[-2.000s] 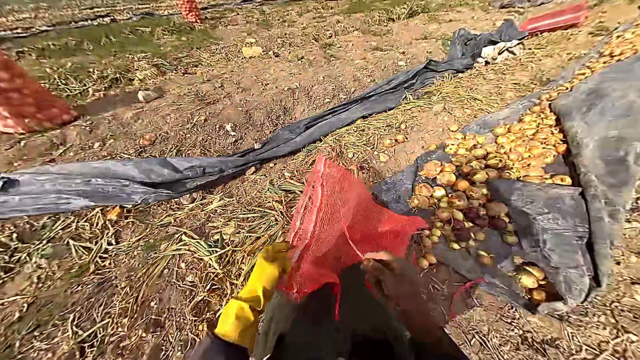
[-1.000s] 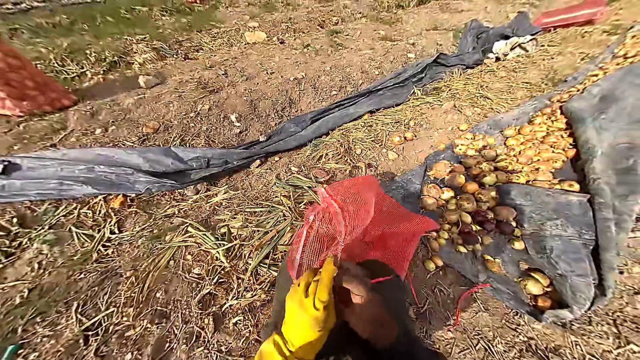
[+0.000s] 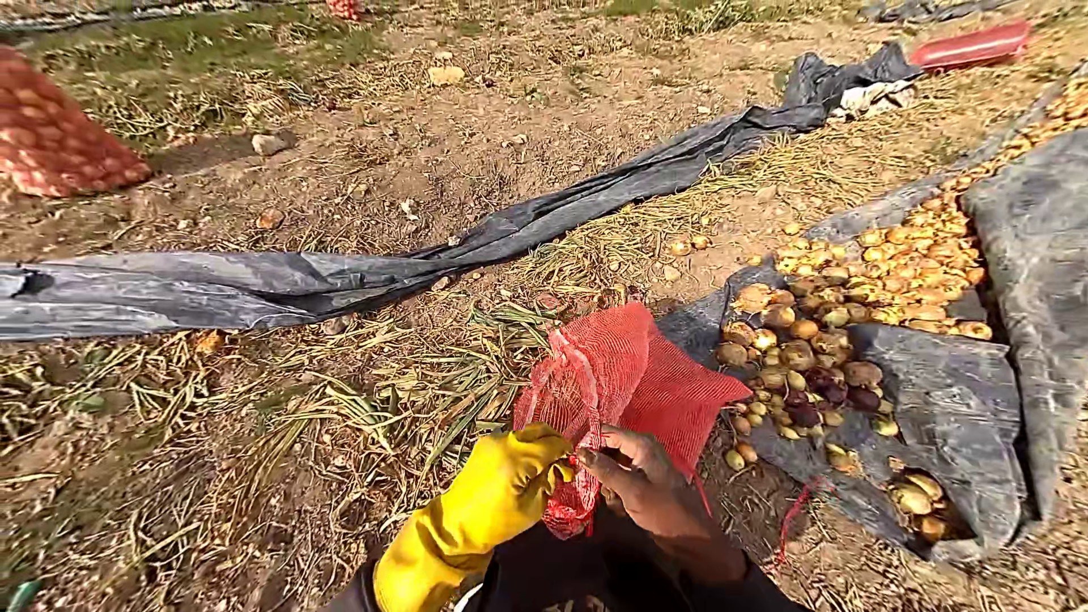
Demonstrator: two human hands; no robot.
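Observation:
My left hand (image 3: pixel 510 489), in a yellow rubber glove, pinches the gathered edge of a red mesh sack (image 3: pixel 671 387). Close beside it, my bare right hand (image 3: pixel 642 489) grips the same edge with thumb and fingers. The sack looks limp and spreads out in front of my body, over dry onion leaves. To its right a pile of onions (image 3: pixel 799 353), mostly yellow with several dark red ones, lies on a grey plastic sheet (image 3: pixel 943 382).
A long twisted strip of grey plastic (image 3: pixel 510 229) crosses the ground ahead. A filled red mesh sack (image 3: pixel 55 136) stands at far left, and another red sack (image 3: pixel 973 47) lies at upper right. A red cord (image 3: pixel 795 518) is on the soil near the sheet. Stones and straw are scattered about.
My left hand has moved right, in beside my right hand at the sack's edge. Two seconds ago the hands were apart, with the sack spread between them.

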